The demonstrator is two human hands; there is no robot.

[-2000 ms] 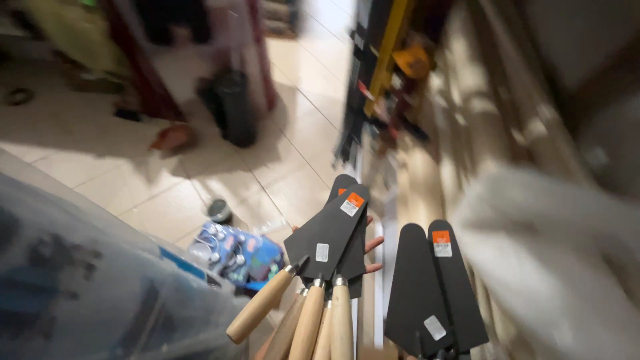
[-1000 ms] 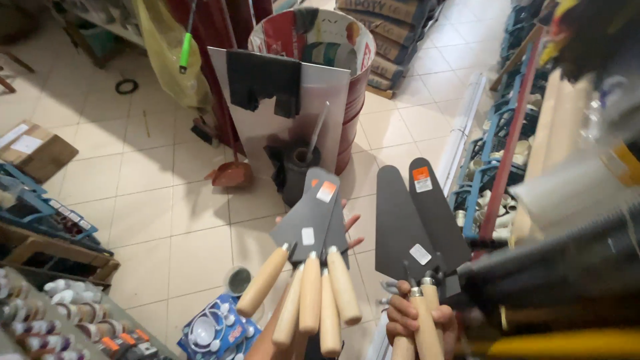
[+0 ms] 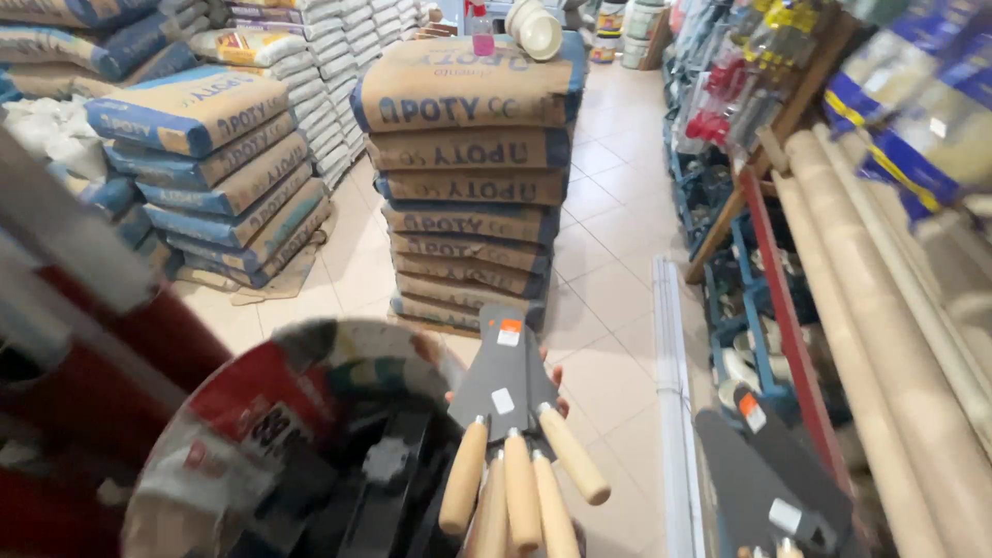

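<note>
Several masonry trowels (image 3: pixel 496 380) with dark metal blades and pale wooden handles lie fanned in my left hand (image 3: pixel 559 381), whose fingers show past the right edge of the blades; the handles point down toward me. Orange and white stickers mark the blades. At the lower right are two more trowels (image 3: pixel 748 473) of the same kind, blades up, their handles cut off by the bottom edge of the view. The hand under this second group cannot be made out clearly.
A large round container (image 3: pixel 310 333) holding black items stands close at the lower left. Ahead is a tall stack of cement bags (image 3: pixel 465 112), with another stack (image 3: pixel 194 116) to its left. Long beige tubes (image 3: pixel 860 287) and blue bins (image 3: pixel 744 310) line the right side.
The view has swung up and along the aisle, bringing the cement stacks in front. The right-hand trowels now sit lower and farther right in view, apart from the left group.
</note>
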